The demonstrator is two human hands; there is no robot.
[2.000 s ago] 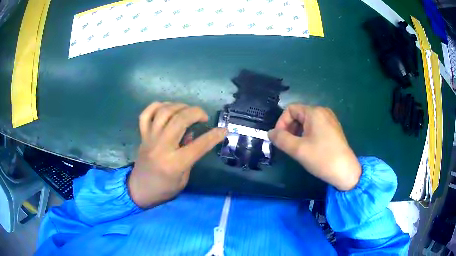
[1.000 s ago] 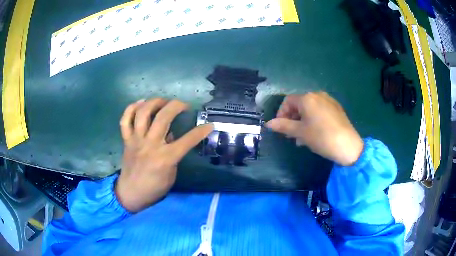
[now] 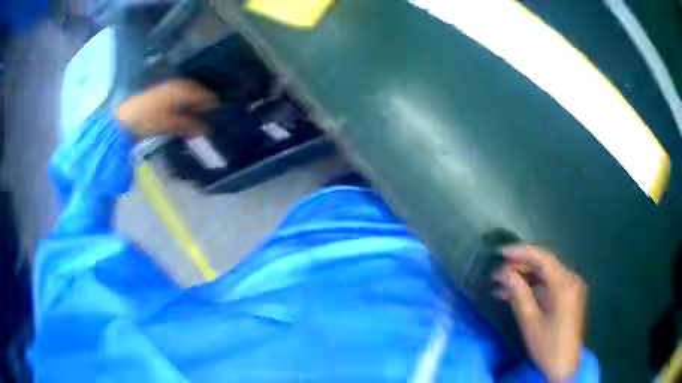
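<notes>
My left hand (image 3: 168, 108) is blurred and reaches over the dark crate (image 3: 262, 166) at the left, below the table edge. Black parts with white strips (image 3: 206, 152) lie in the crate under and beside the hand. Whether my left hand still holds a part is too blurred to tell. My right hand (image 3: 550, 299) is over the green table (image 3: 419, 172) near its front edge, fingers loosely curled, with nothing seen in them. The white tape sheet (image 3: 568, 82) with a yellow end lies on the table at the upper right.
A yellow strip (image 3: 292, 10) lies at the table's far left edge. A pale stool-like object (image 3: 88, 82) stands beyond my left sleeve. A yellow line (image 3: 176, 224) runs along the grey floor beside the crate. A white line crosses the table at the upper right.
The view has swung left. My left hand has moved off the table to the crate. The black part that lay between my hands is gone from the table. My right hand stays over the table.
</notes>
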